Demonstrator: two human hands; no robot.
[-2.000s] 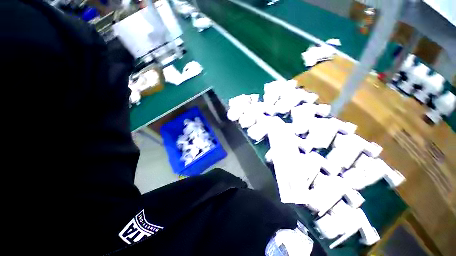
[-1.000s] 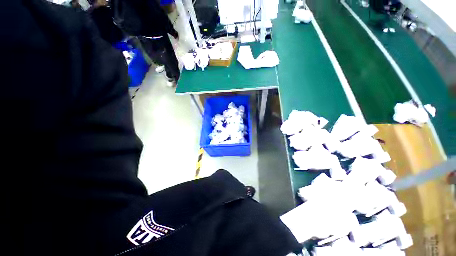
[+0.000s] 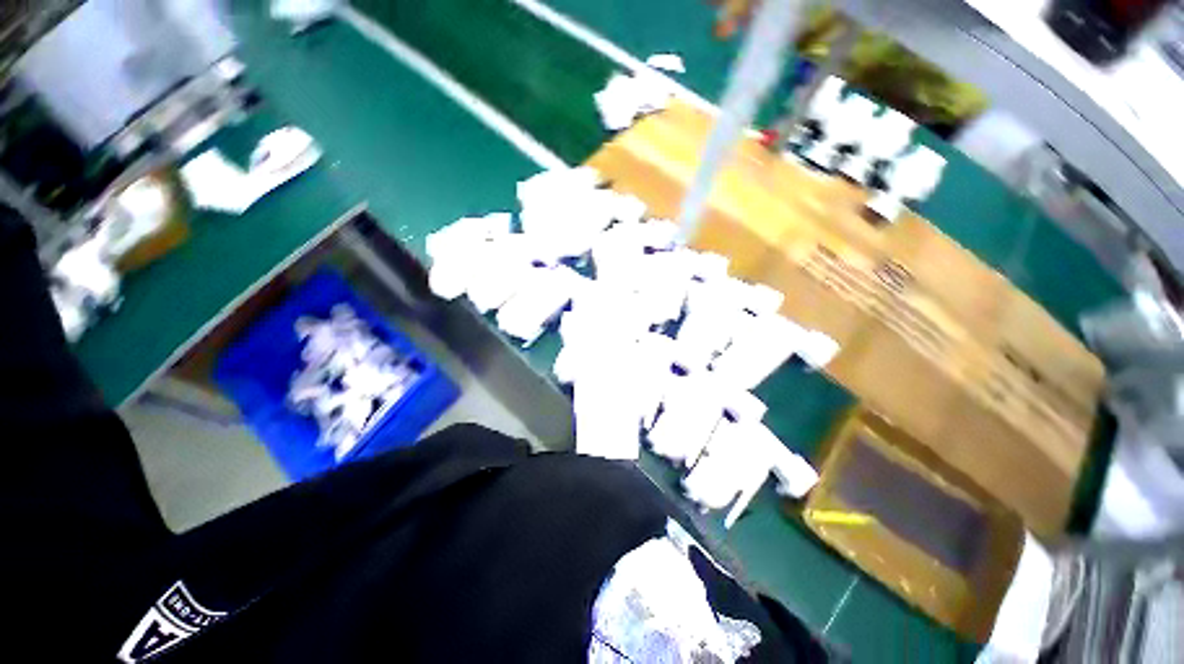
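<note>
Several white units, likely security cameras [image 3: 688, 324], stand close together on the green bench in front of me. Their bodies are overexposed, with short white arms projecting. A flat white piece, perhaps a label sheet [image 3: 606, 413], lies against the near-left side of the group, partly cut off by my black clothing. Neither of my hands can be seen. A pale, patterned, rounded thing, perhaps the plush bear [image 3: 662, 607], shows against my black clothing at the bottom.
A flattened brown carton [image 3: 961, 350] lies behind the units. A shallow carton [image 3: 896, 577] with a dark inside and a yellow stick is at right. A blue tote [image 3: 266, 402] of white parts is under the left bench. A pale post [image 3: 738, 110] rises behind; a green conveyor [image 3: 455, 59] runs beyond.
The view has turned and tilted; the units appear farther left, and the shallow carton shows at right. The flat white piece appears smaller and more upright. No hand has appeared.
</note>
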